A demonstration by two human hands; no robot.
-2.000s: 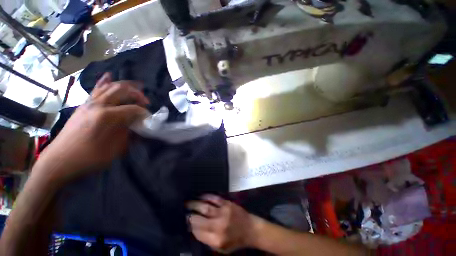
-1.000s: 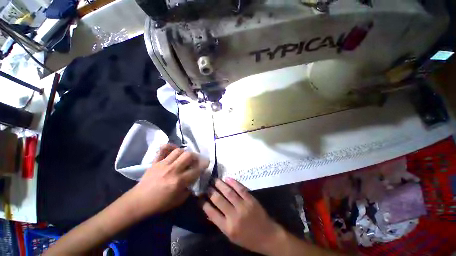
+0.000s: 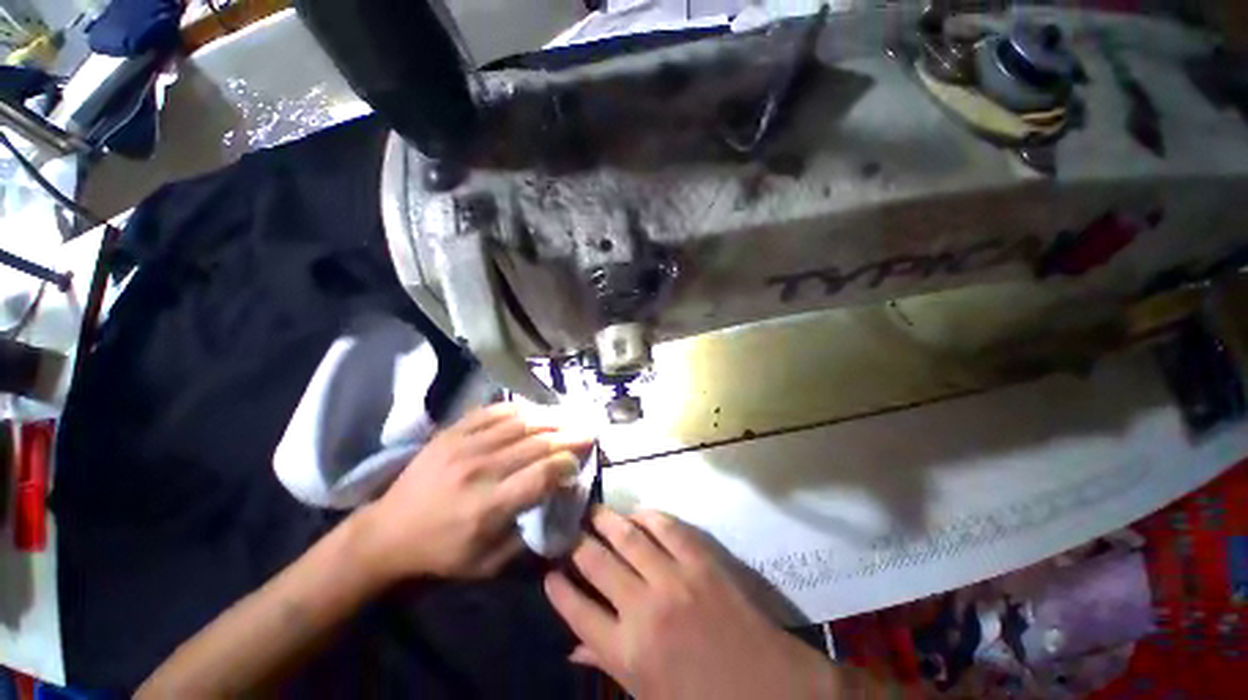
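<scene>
The black garment body (image 3: pixel 205 356) lies spread left of the needle and runs down to the front edge. The white facing (image 3: pixel 353 410) curls up on top of it, and part of it runs under my hands. My left hand (image 3: pixel 472 492) presses on the pale piece just in front of the presser foot (image 3: pixel 623 408). My right hand (image 3: pixel 671 602) lies at the near end of the seam edge, its fingertips on the cloth. The cloth under the foot is overexposed, so its edge there is hard to see.
The sewing machine head (image 3: pixel 767 192) spans the upper right, above the yellowish machine bed (image 3: pixel 808 369). The white table top (image 3: pixel 876 547) carries ruler-like marks. A red basket of scraps (image 3: pixel 1191 588) is at lower right. A red case (image 3: pixel 30 486) is at the left edge.
Both hands first came together on the seam in front of the needle, and the cloth was spread flat at left. Since then my left hand has moved closer to the foot; the view has shifted.
</scene>
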